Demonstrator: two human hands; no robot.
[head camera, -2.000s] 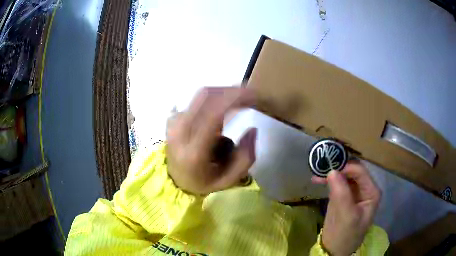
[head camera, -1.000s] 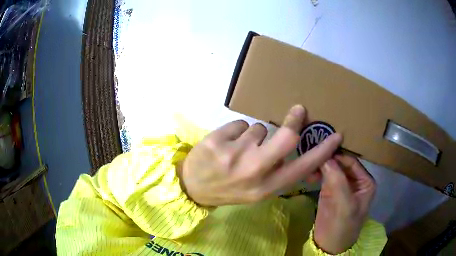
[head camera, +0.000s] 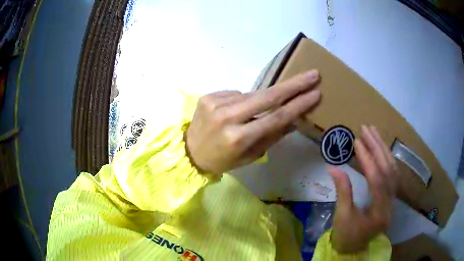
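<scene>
A brown carton (head camera: 351, 97) lies slantwise on the white table, its narrow side with the pale plastic handle (head camera: 411, 161) facing up. A black round seal sticker (head camera: 338, 145) with a white hand logo sits over the carton's near edge. My left hand (head camera: 249, 122) lies across the carton's left part with fingers stretched on the narrow side; its thumb is hidden. My right hand (head camera: 366, 191) is beside the sticker, fingers spread and near or on the carton, holding nothing visible. A second round seal (head camera: 433, 214) shows at the far right end.
The white table (head camera: 193, 46) surrounds the carton. Black discs (head camera: 133, 133) lie at its left side, by my sleeve. A stack of brown corrugated cardboard (head camera: 94, 86) stands along the left. A small yellow piece (head camera: 261, 159) shows below my left hand.
The sticker went from my right fingertips onto the carton edge. My right fingers have let go and spread. My left hand moved up the carton, which has turned and shows its left end face.
</scene>
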